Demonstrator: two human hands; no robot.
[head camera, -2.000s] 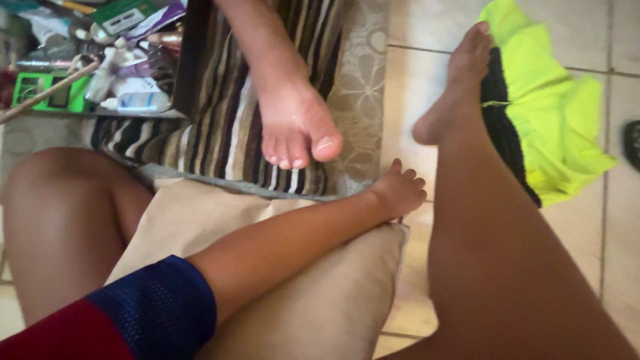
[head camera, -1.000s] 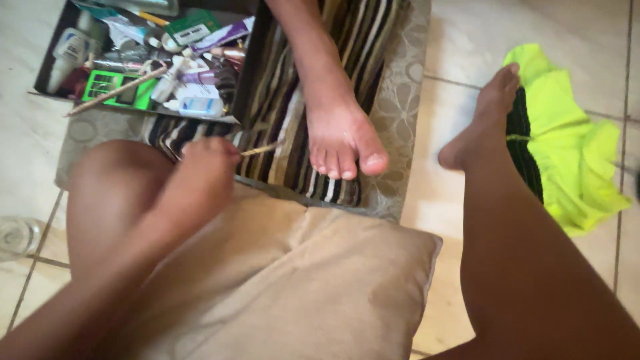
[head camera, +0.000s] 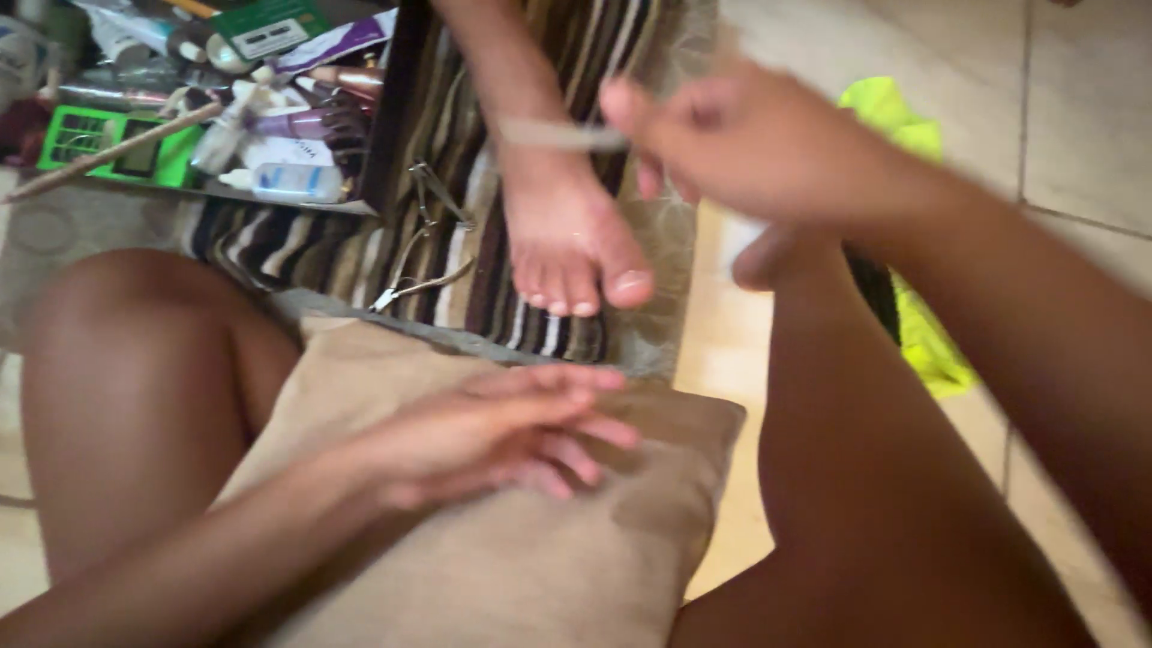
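My left hand (head camera: 504, 441) hovers over or rests on a beige cushion (head camera: 387, 558), fingers spread, holding nothing visible. At the upper right, my right hand (head camera: 738, 144) pinches a thin, whitish, motion-blurred strip or stick (head camera: 558, 137) between thumb and fingers. The strip passes in front of another person's bare foot (head camera: 576, 234), which rests on a striped cloth (head camera: 486, 270). Metal cuticle nippers (head camera: 423, 283) lie on that cloth, left of the foot, near the cushion's upper edge. Another slim metal tool (head camera: 439, 191) lies beside them, partly blurred.
At the upper left, a dark tray (head camera: 382, 117) holds tubes, bottles and a green case (head camera: 166, 148); a wooden stick (head camera: 117, 148) lies across its edge. The wearer's bare legs flank the cushion. A neon-yellow garment (head camera: 936, 360) lies on the tiled floor (head camera: 1080, 117) at right.
My left hand, earlier near the tray with a thin stick, is now over the cushion with fingers spread. My right hand has come into view. The blue-and-red-clothed limb seen first is gone.
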